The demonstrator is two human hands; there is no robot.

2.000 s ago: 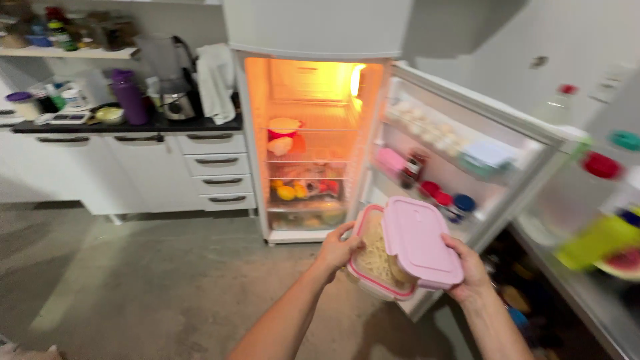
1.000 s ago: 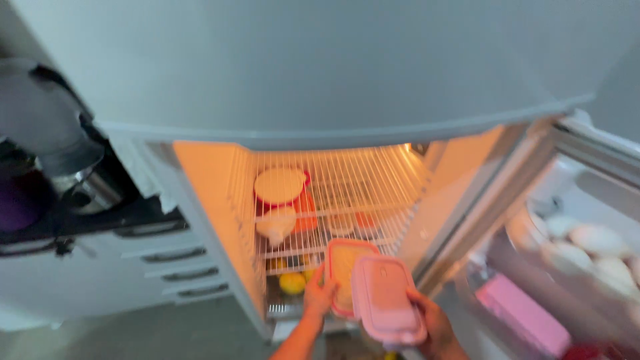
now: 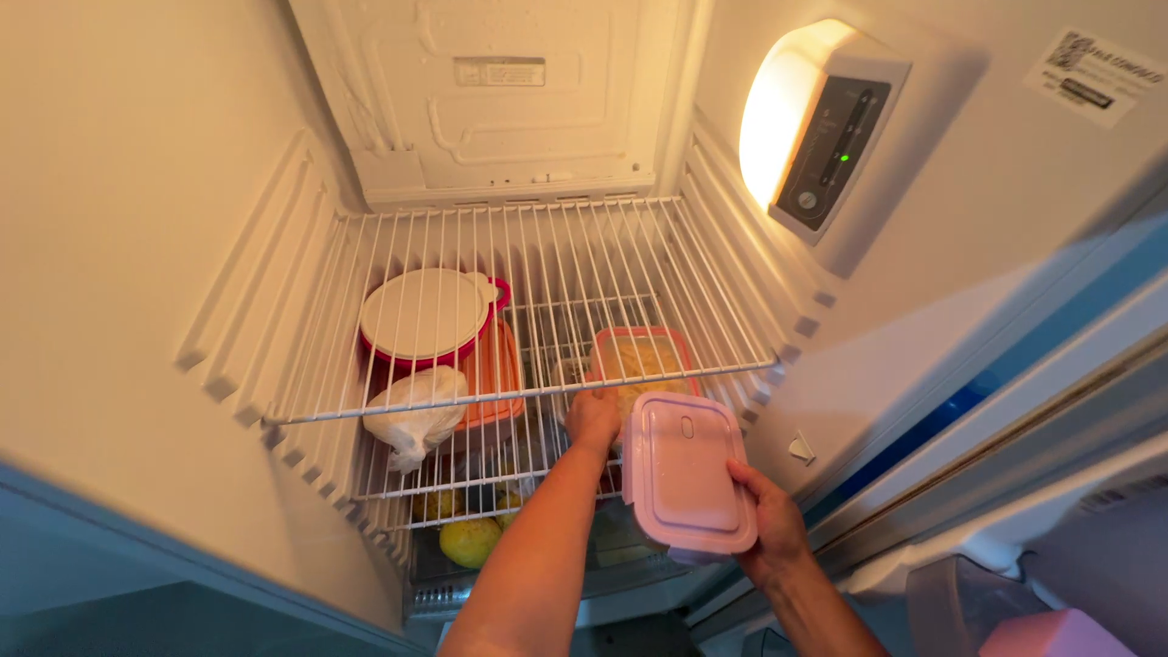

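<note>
My left hand [image 3: 594,421] grips the left edge of a clear container with a pink rim [image 3: 641,356], which holds pale food and is on or just above the refrigerator's second wire shelf, below the top one. In my right hand [image 3: 772,520] is a container with a pink lid [image 3: 691,470], held by its right side in front of the shelves. My left fingertips are partly hidden. Left of my left hand, a round container with a white lid [image 3: 426,315], an orange-red box [image 3: 494,376] and a tied white plastic bag [image 3: 418,411] rest close together.
The top wire shelf [image 3: 547,387] spans the space above my left hand. Yellow-green fruit [image 3: 469,542] lies in the lower drawer. A lit lamp housing with a control panel [image 3: 834,151] juts from the right wall. The opened door, with a pink item [image 3: 1049,636], stands at right.
The view has moved up close to the refrigerator's inside. My left hand has carried the pink-rimmed container in under the top shelf, and the pink-lidded one is now apart from it in my right hand.
</note>
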